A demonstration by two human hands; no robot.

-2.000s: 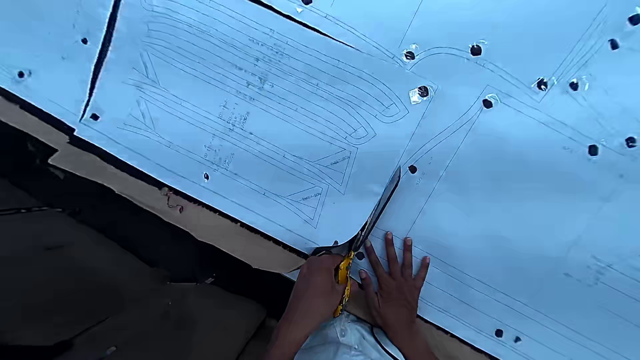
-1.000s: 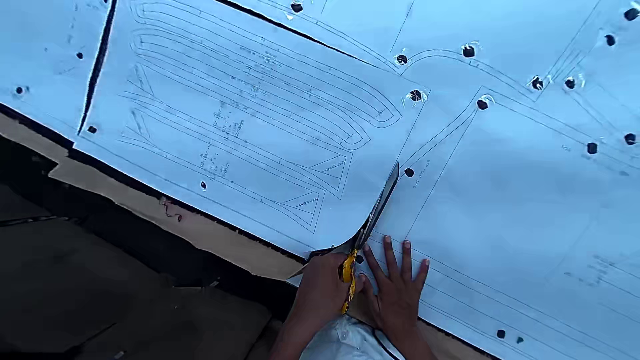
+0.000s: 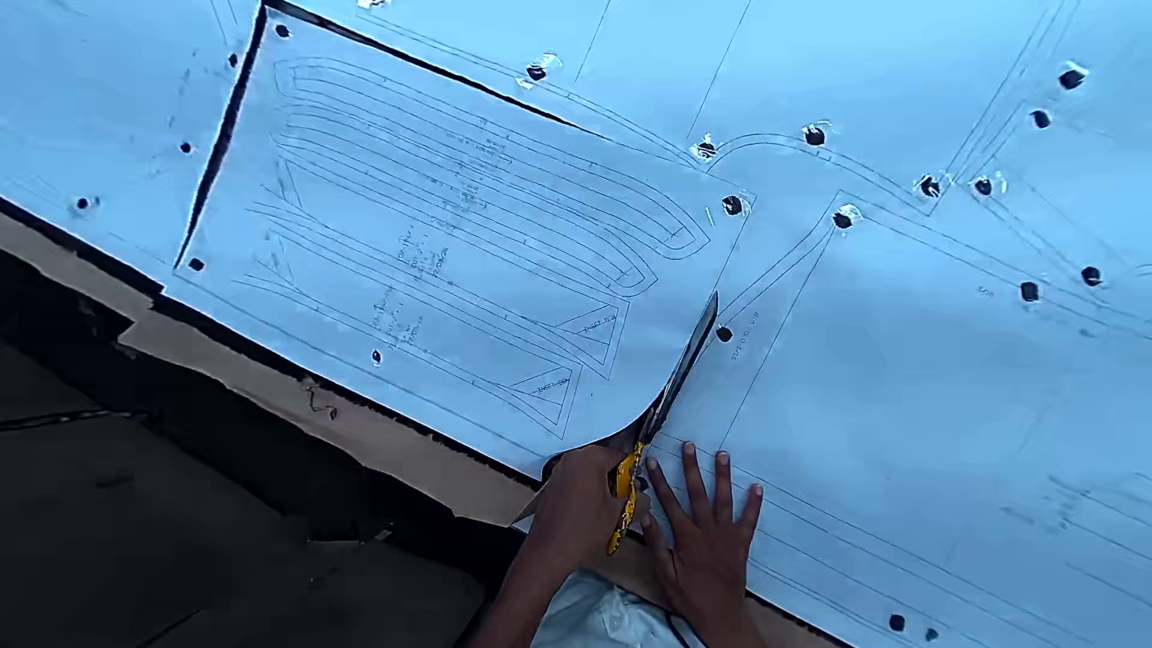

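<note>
My left hand (image 3: pixel 580 504) is closed around the yellow handles of the scissors (image 3: pixel 688 360), near the lower edge of a large sheet of printed pattern paper (image 3: pixel 846 378). The upper blade lies over the sheet, pointing up and slightly right, its tip above and left of a dark round hole (image 3: pixel 724 334). A curved cut runs from the sheet's lower edge to the blades; the lower blade is hidden. My right hand (image 3: pixel 706 540) lies flat on the paper just right of the handles, palm down and fingers spread, holding nothing.
Dark holes are scattered over the sheet. Narrow dark slits (image 3: pixel 220 148) border its printed left section. Brown paper (image 3: pixel 387 441) and dark material (image 3: pixel 432 531) show along the lower edge. A dark surface (image 3: pixel 135 540) is at lower left, and light clothing (image 3: pixel 603 612) at the bottom.
The scissors in my left hand have moved forward along the sheet; their tip was level with the nearby hole and is now beyond it. My right hand has stayed flat. The view has shifted slightly.
</note>
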